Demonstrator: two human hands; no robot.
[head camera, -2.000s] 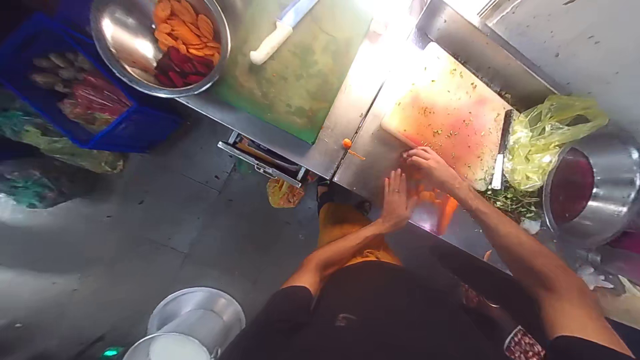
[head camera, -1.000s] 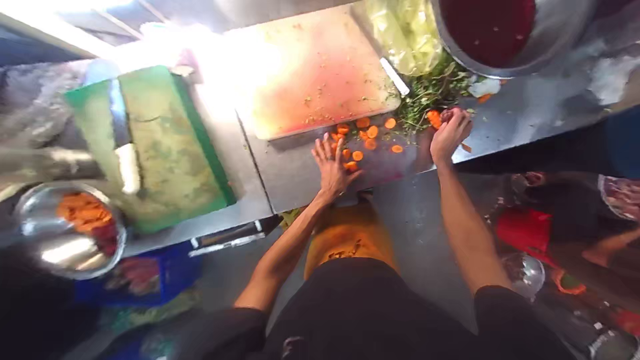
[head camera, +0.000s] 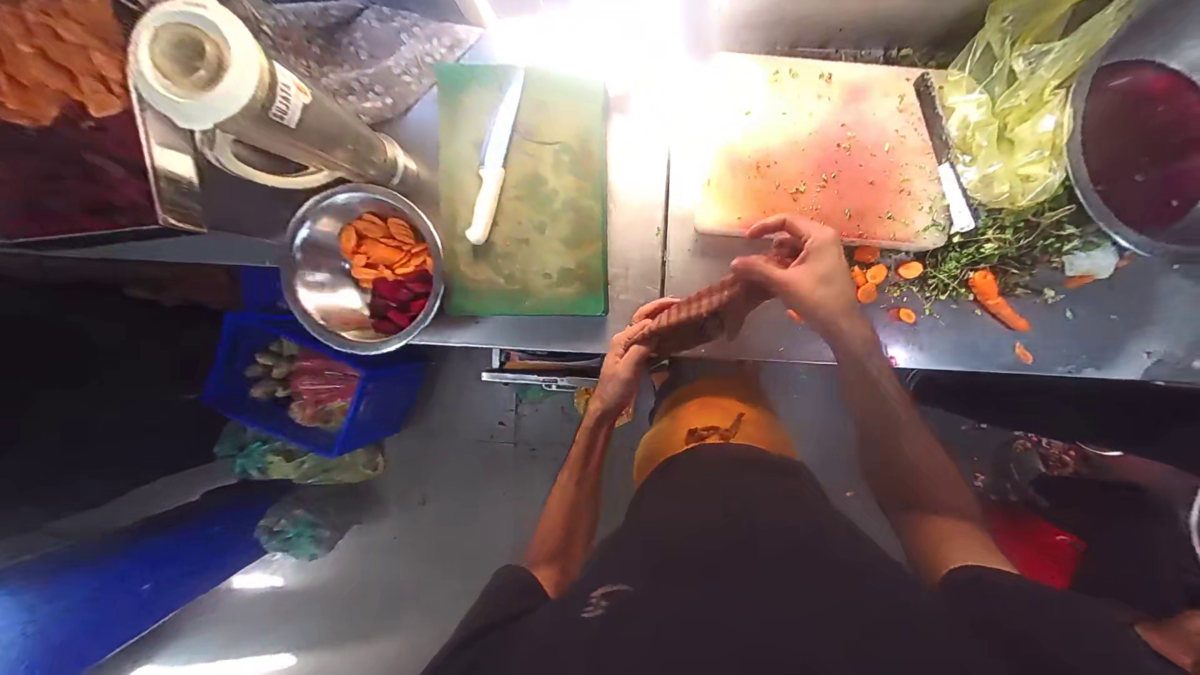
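Note:
A brownish checked cloth (head camera: 698, 314) is stretched between my two hands above the front edge of the steel counter. My left hand (head camera: 628, 356) grips its lower left end, and my right hand (head camera: 802, 272) pinches the upper right end, near the stained white cutting board (head camera: 825, 150). Carrot slices (head camera: 877, 274) lie just right of my right hand, beside a carrot piece (head camera: 998, 300) and green herb stems (head camera: 984, 244). A knife with a white handle (head camera: 956, 197) rests at the board's right edge. Another knife (head camera: 487, 202) lies on the green cutting board (head camera: 553, 272).
A steel bowl of sliced carrot and beetroot (head camera: 305, 281) stands left of the green board, near a mixer jar (head camera: 309, 131). At right are a yellow plastic bag (head camera: 1008, 141) and a bowl of dark red liquid (head camera: 1087, 187). A blue crate (head camera: 375, 412) is below left.
Both hands, on the counter among the carrot slices and stems a second ago, are now raised together and hold a cloth. The view has shifted.

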